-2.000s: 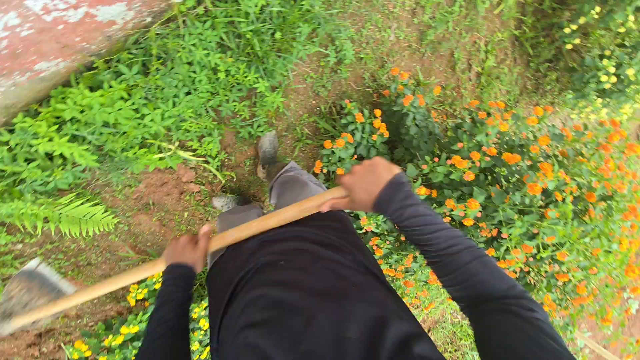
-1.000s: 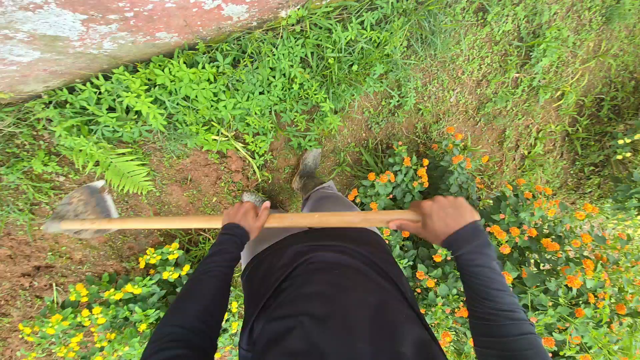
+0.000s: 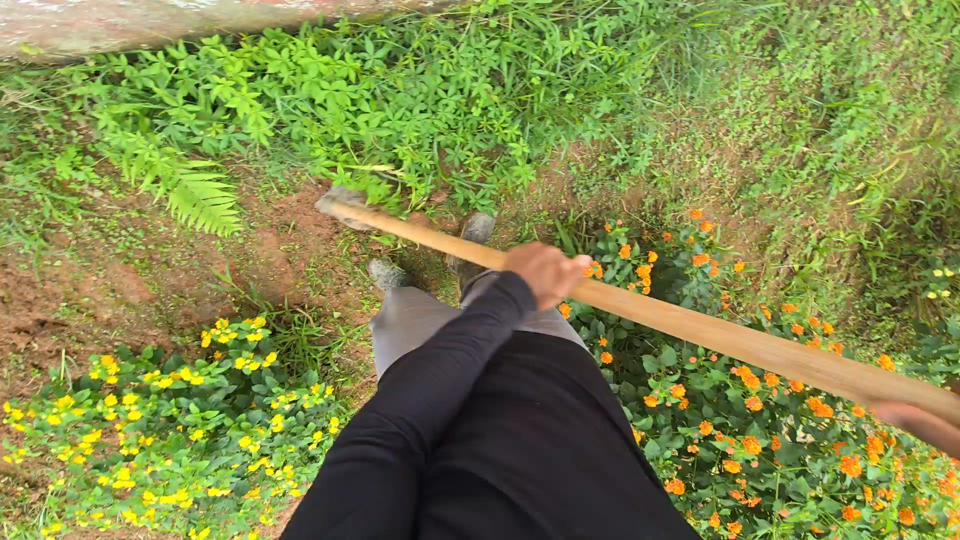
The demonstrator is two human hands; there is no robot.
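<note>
A hoe with a long wooden handle (image 3: 697, 326) runs slantwise across the front of my body. Its soil-covered metal head (image 3: 345, 208) is at the far end, over or on the reddish soil by the weeds; whether it touches the ground I cannot tell. My left hand (image 3: 544, 274) is wrapped around the middle of the handle, its black sleeve crossing my torso. My right hand (image 3: 922, 424), partly cut off at the right edge, holds the near end of the handle. One dirty boot (image 3: 478, 227) shows beneath the handle, and the other (image 3: 387, 274) stands just left of it.
Leafy green weeds (image 3: 360, 97) grow along a weathered, paint-worn concrete edge (image 3: 187, 22) at the top. A fern (image 3: 196, 196) stands beside bare soil (image 3: 255, 262). Yellow-flowered plants (image 3: 187, 427) are at lower left, an orange-flowered lantana shrub (image 3: 750, 382) at lower right.
The hoe's head has swung from the far left towards the weeds ahead of my boots. My left hand has moved right, across my body, and my right hand has moved out to the right edge.
</note>
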